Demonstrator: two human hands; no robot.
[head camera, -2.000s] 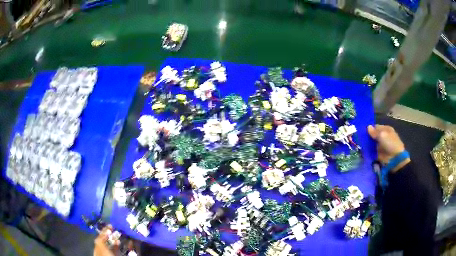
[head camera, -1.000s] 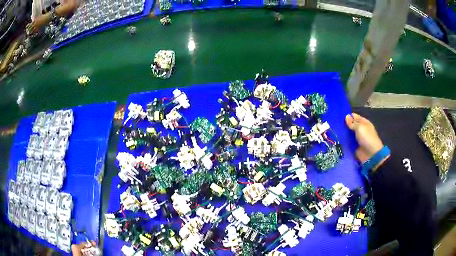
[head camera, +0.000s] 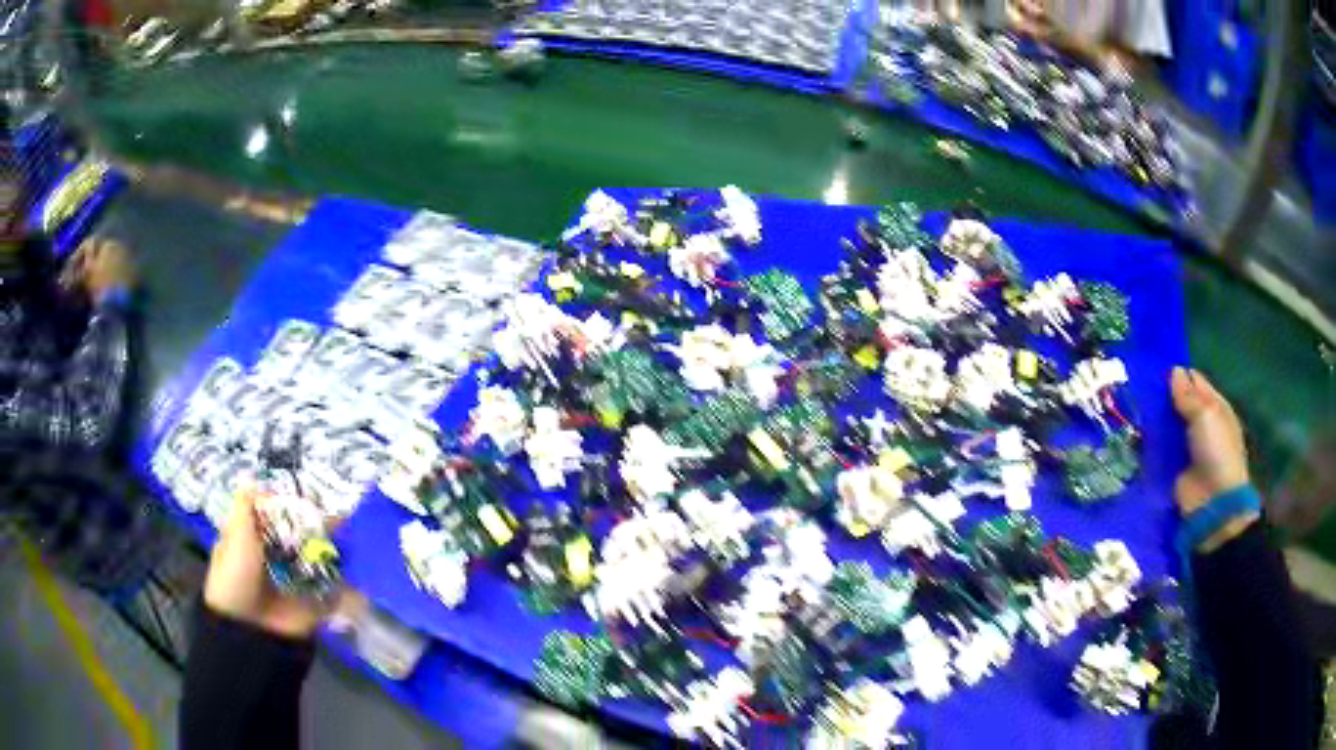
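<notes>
A blue sheet (head camera: 1158, 337) carries a tangled heap of wired board assemblies (head camera: 711, 359), green boards with white plastic parts, yellow components and thin wires. My right hand (head camera: 1213, 440) grips the sheet's right edge. My left hand (head camera: 264, 579) holds a wired board assembly (head camera: 301, 535) at the lower left; whether it also touches the sheet I cannot tell. Behind that hand, a second blue sheet (head camera: 279, 279) bears rows of grey-white housings (head camera: 396, 330). The loaded sheet's left side overlaps or hides part of the second one. The image is blurred.
A green conveyor belt (head camera: 659, 125) runs across behind the sheets. Beyond it are blue sheets with laid-out units (head camera: 703, 32) and loose assemblies (head camera: 1040, 110). A post (head camera: 1267, 161) stands at the upper right. Another person's hand (head camera: 103, 271) and patterned sleeve show at the left.
The view has swung, and the loaded sheet now lies nearer to or over the rows of housings. My left hand, earlier mostly cut off below, is now in view. My right hand still grips the sheet.
</notes>
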